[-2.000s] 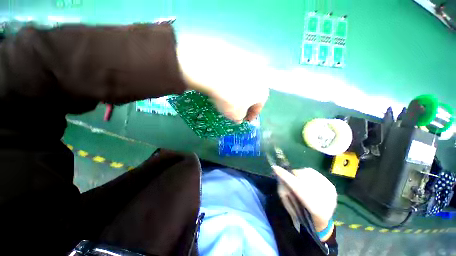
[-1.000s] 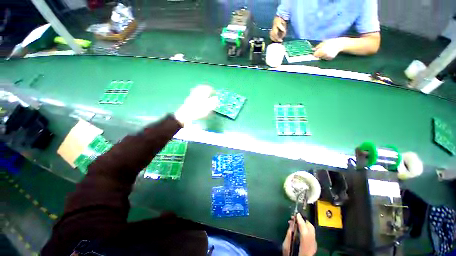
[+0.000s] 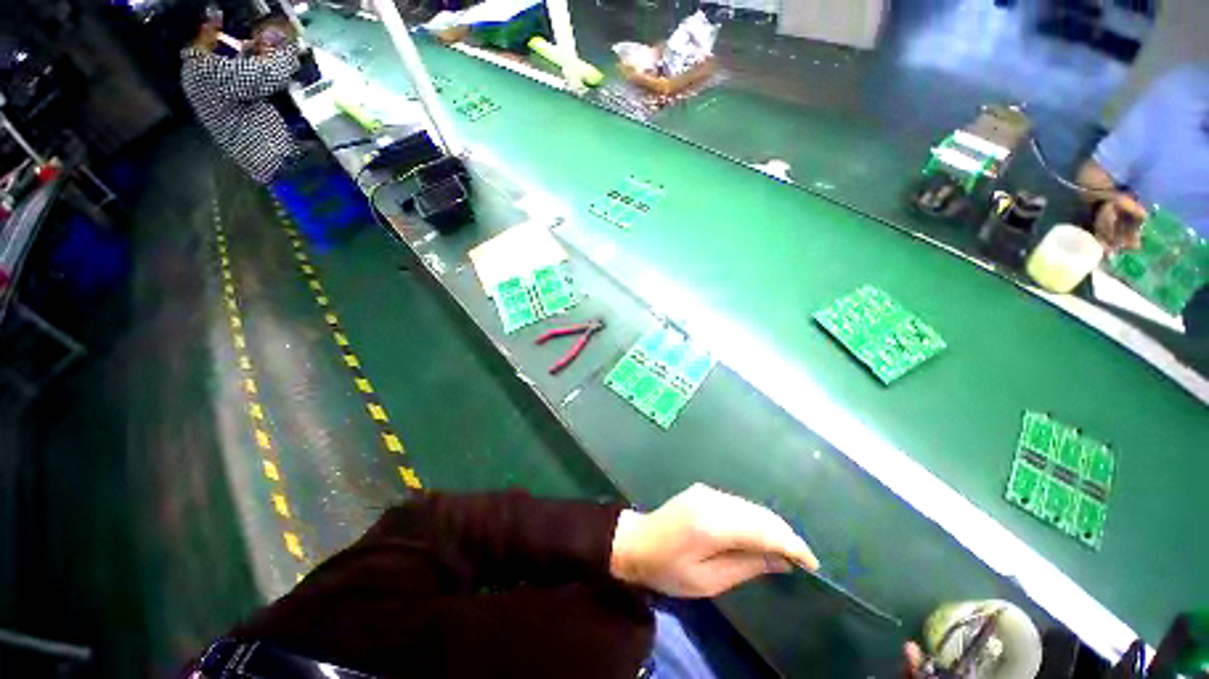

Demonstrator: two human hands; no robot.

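My left hand (image 3: 709, 541) reaches in at the bottom centre and pinches a thin, dark, flat thing (image 3: 851, 596), seen edge-on; what it is cannot be told. It points towards the cream tub (image 3: 1022, 637) at the bottom right. A dark tool (image 3: 978, 642) lies across the tub's opening. Only a fingertip of my right hand (image 3: 915, 657) shows beside the tub; the rest is cut off. A green board panel (image 3: 659, 377) lies on the near bench, beside red-handled cutters (image 3: 572, 348). The blue board is not in view.
Another green panel (image 3: 534, 295) lies on tan cardboard (image 3: 521, 249). Several panels, including a thick one (image 3: 879, 332) and one at the right (image 3: 1061, 475), lie beyond the pale strip. A black device (image 3: 440, 195) stands farther left. Across, a person's hand (image 3: 1120, 216) holds a board.
The view has swung left. My left hand has come back from the thick panel beyond the strip and now holds the thin thing. My right hand has mostly left the picture.
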